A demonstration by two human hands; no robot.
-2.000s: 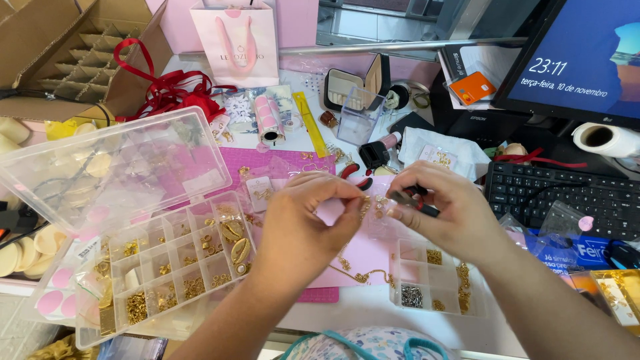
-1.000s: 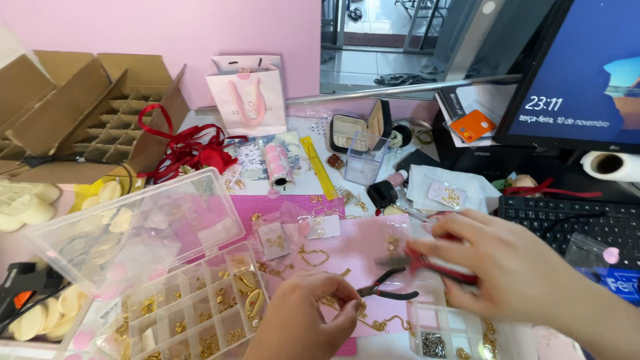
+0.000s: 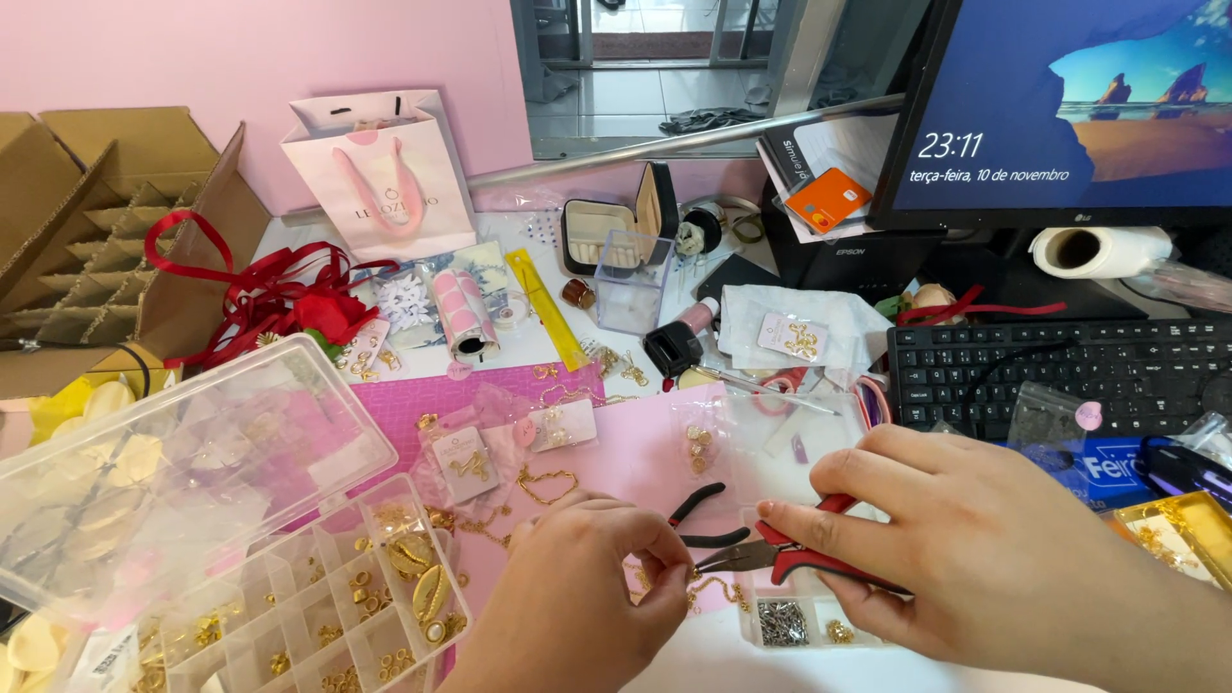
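My right hand (image 3: 895,539) grips red-handled needle-nose pliers (image 3: 760,556), whose jaws point left and reach the fingertips of my left hand (image 3: 606,577). Between my left thumb and index finger is a tiny gold-coloured piece at the plier tips; its shape is too small to tell. A gold chain (image 3: 717,585) lies just below and right of those fingertips. Black-handled pliers (image 3: 707,520) rest behind the jaws on the pink sheet. Under my right hand is a clear divided box (image 3: 813,616) with silver-coloured pins and gold findings. Another compartment box (image 3: 298,597) of gold findings stands open at left.
Carded jewelry (image 3: 465,464) and a gold bracelet (image 3: 547,486) lie behind my left hand. Farther back are a yellow strip (image 3: 546,308), a black jewelry case (image 3: 602,236), red ribbon (image 3: 260,298) and a paper bag (image 3: 385,183). A keyboard (image 3: 1059,375) and monitor (image 3: 1059,115) are at right.
My right hand has brought the red-handled pliers to my left fingertips; one second ago they were apart. The black-handled pliers were beside my left fingertips then and now lie behind the red pliers' jaws.
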